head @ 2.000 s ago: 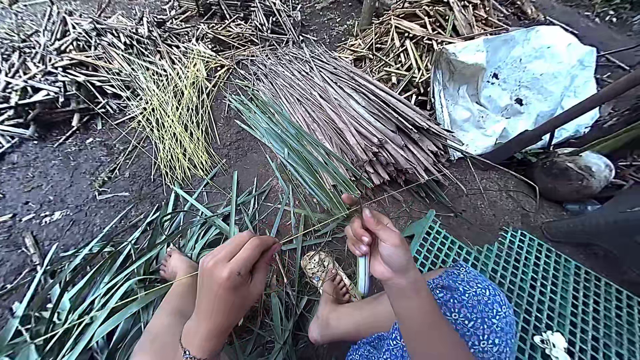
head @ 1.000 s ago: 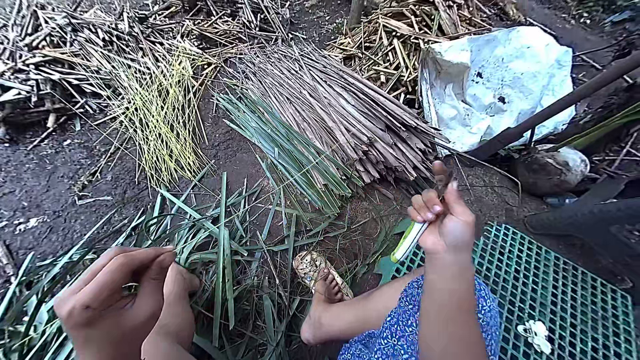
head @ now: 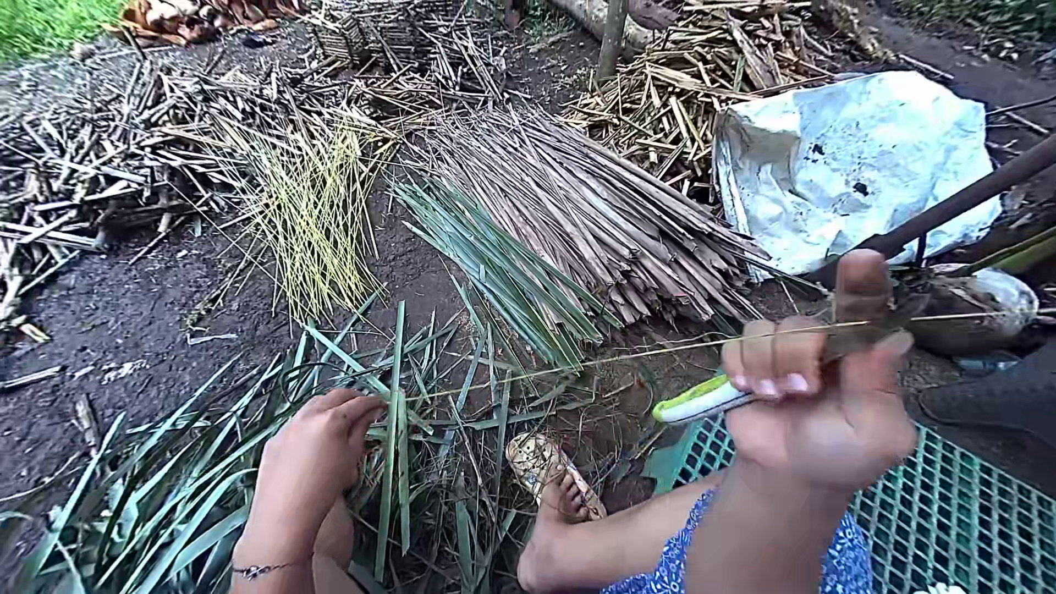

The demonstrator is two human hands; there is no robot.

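My left hand (head: 318, 450) pinches one end of a thin yellowish leaf midrib (head: 627, 356), which stretches up to the right across the view. My right hand (head: 813, 396) is closed around a knife with a white and lime-green handle (head: 701, 402); its blade is blurred near the raised finger, where the midrib passes. Beyond my hands lie a bundle of green leaf strips (head: 503, 264) and a sheaf of dry brownish stalks (head: 594, 206). A heap of thin yellow-green midribs (head: 318, 214) is further left. Loose green leaf strips (head: 181, 503) surround my left forearm.
A green plastic lattice surface (head: 949, 503) is at the lower right. A white sack (head: 866, 165) and a dark pole (head: 965, 198) lie behind my right hand. Piles of cut sticks (head: 91, 165) stand at the back. A foot rests on a patterned sandal (head: 532, 462).
My left hand has moved right and up from the lower left and now pinches the midrib's end. The right hand still holds the knife and appears larger, with a finger raised.
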